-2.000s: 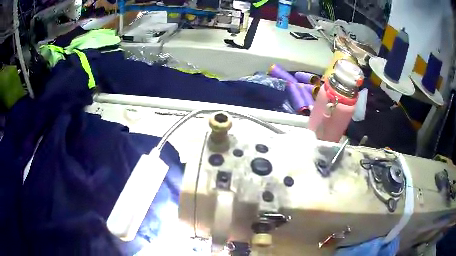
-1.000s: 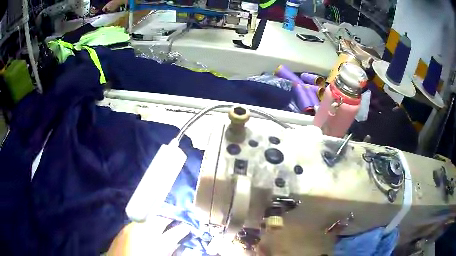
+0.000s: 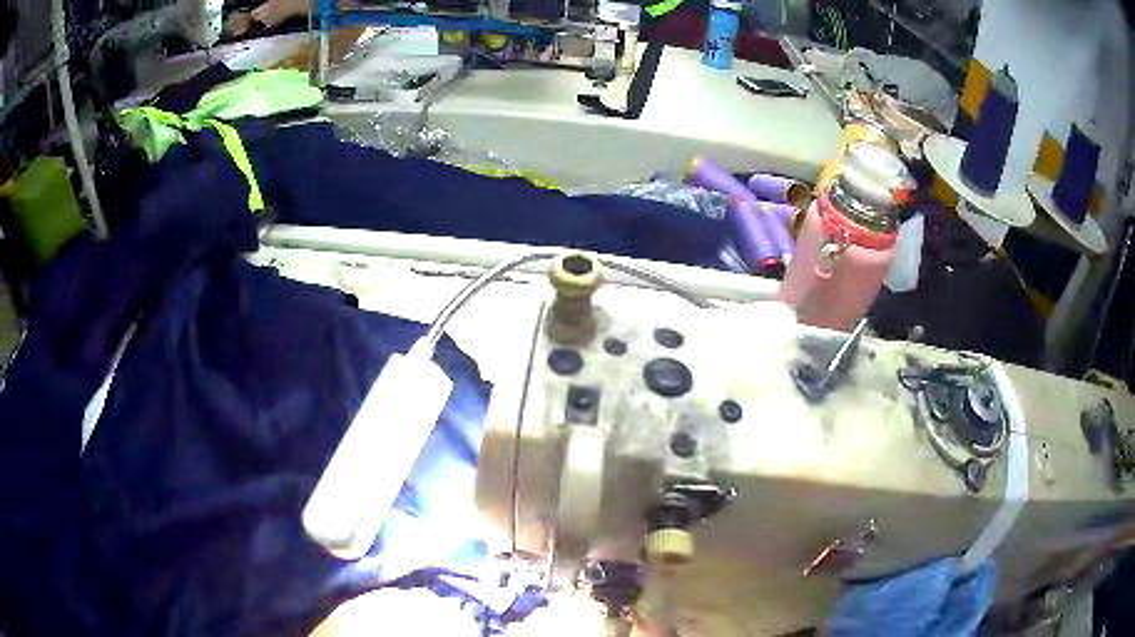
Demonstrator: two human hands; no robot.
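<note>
Navy fabric [image 3: 237,436] lies in folds left of the sewing machine and reaches the needle area. The cream machine head [image 3: 772,460] crosses the lower right. A white lamp paddle [image 3: 380,454] on a bent neck lights the cloth, which looks bright blue and white there. My left hand [image 3: 398,615] is at the bottom edge beside the needle area, cut off and washed out by glare, against the lit cloth. Its fingers and grip cannot be made out. The needle and presser foot are mostly hidden by glare and the frame edge. My right hand is not visible.
A pink flask [image 3: 844,255] stands behind the machine, beside purple cones [image 3: 753,224]. Navy thread cones [image 3: 991,139] stand at right. A light blue rag [image 3: 915,604] hangs from the head. Neon fabric [image 3: 224,106] lies on the navy pile. Part of another person's hand [image 3: 280,13] shows at top left.
My left hand came in at the bottom edge by one second ago and now shows lower, with less of it in view. The camera view has shifted slightly.
</note>
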